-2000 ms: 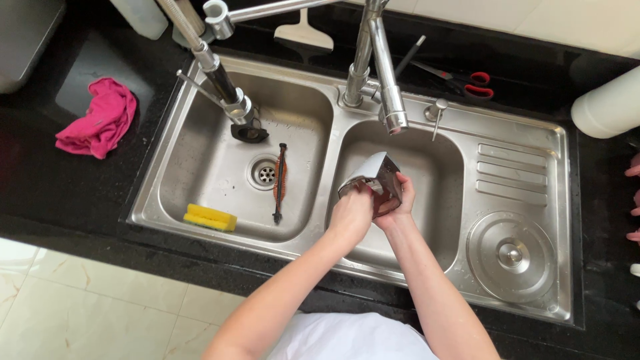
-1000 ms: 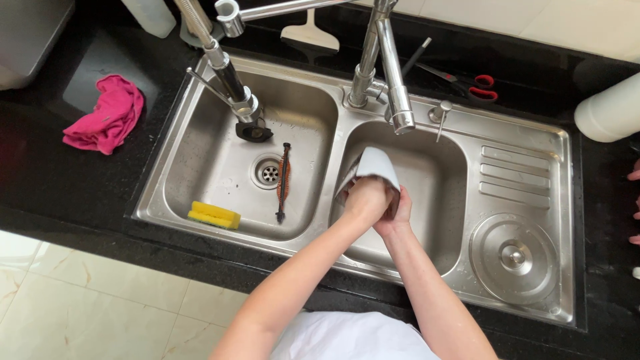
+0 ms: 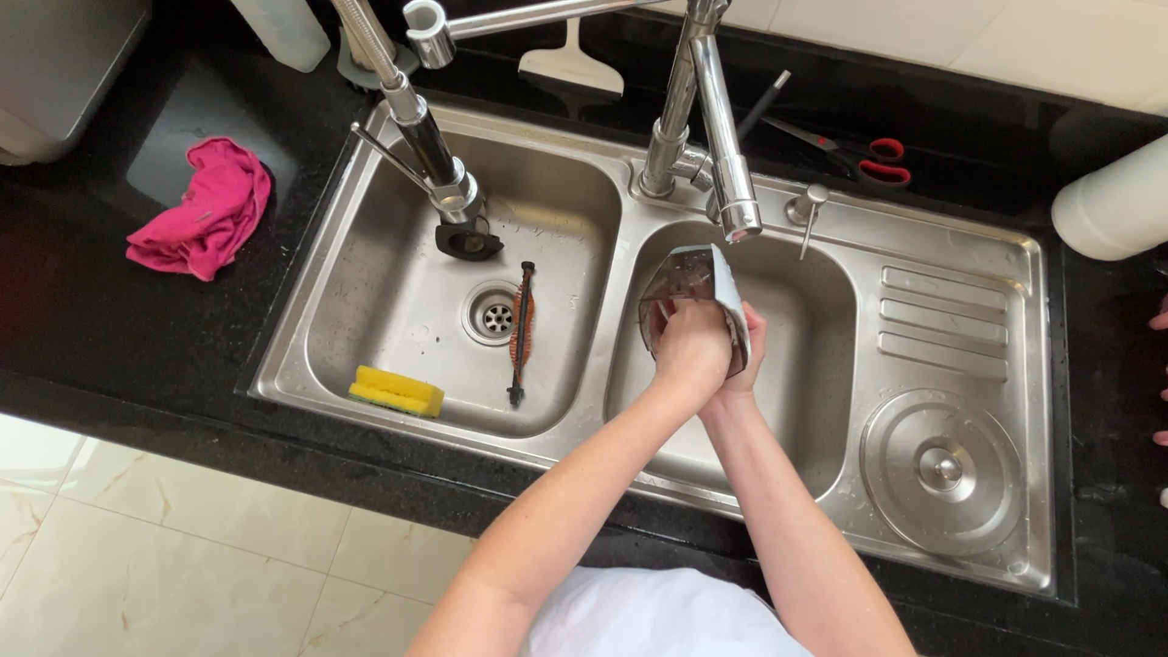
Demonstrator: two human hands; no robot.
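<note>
Over the right basin of a steel double sink (image 3: 812, 429), my right hand (image 3: 750, 351) grips a translucent dark plastic container with a light grey edge (image 3: 726, 297) from its right and far side. My left hand (image 3: 691, 351) is at the container's open side, fingers partly inside and partly hidden. Water drops show on the plastic. A thin brush roller with orange bristles (image 3: 522, 333) lies in the left basin beside the drain (image 3: 494, 315). A black plastic part (image 3: 468, 240) is at the sprayer's lower end, and a yellow sponge (image 3: 398, 391) lies near the front wall.
The chrome faucet spout (image 3: 725, 146) hangs just above and behind the container. A pink cloth (image 3: 210, 210) lies on the black counter at left. Scissors with red-and-black handles (image 3: 881, 164) and a white squeegee (image 3: 573, 68) are behind the sink. A round steel lid (image 3: 943, 470) sits at right.
The container has turned in my hands: its pale side faced up a second ago, and now its dark translucent side shows more. The things in the left basin have stayed put.
</note>
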